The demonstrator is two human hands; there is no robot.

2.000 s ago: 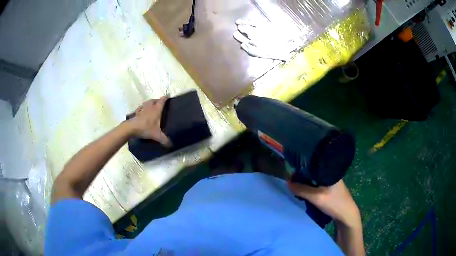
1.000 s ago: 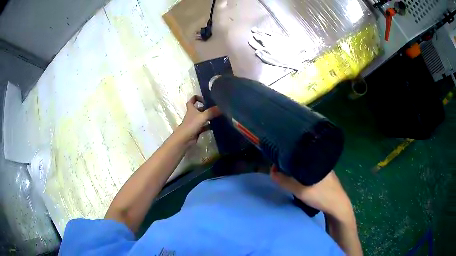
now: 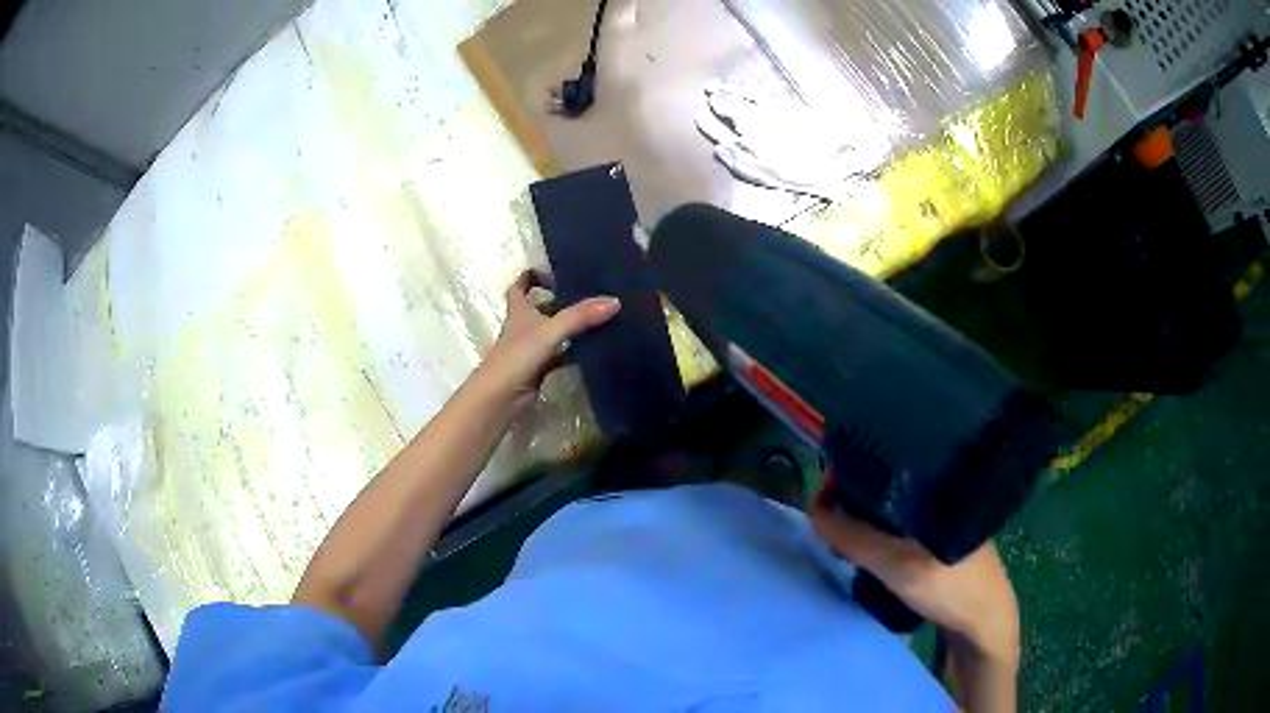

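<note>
A dark rectangular product box (image 3: 602,251) stands with a narrow side up at the near edge of the pale table. My left hand (image 3: 541,334) grips it around the middle, thumb on top. My right hand (image 3: 912,564) holds the large dark blue-green heat gun (image 3: 850,362) by its handle. The gun's nozzle points left at the box's right side, close to it; any gap is hard to tell.
The pale table (image 3: 279,279) bears a brown board (image 3: 543,56) with a black plug (image 3: 574,92) and a white glove (image 3: 780,139). A red-orange clamp handle (image 3: 1088,73) and a black bin (image 3: 1142,279) are on the right.
The box was lying further left and has been turned upright onto a narrow side and shifted right. Over the last second the heat gun has moved right, uncovering more of the box.
</note>
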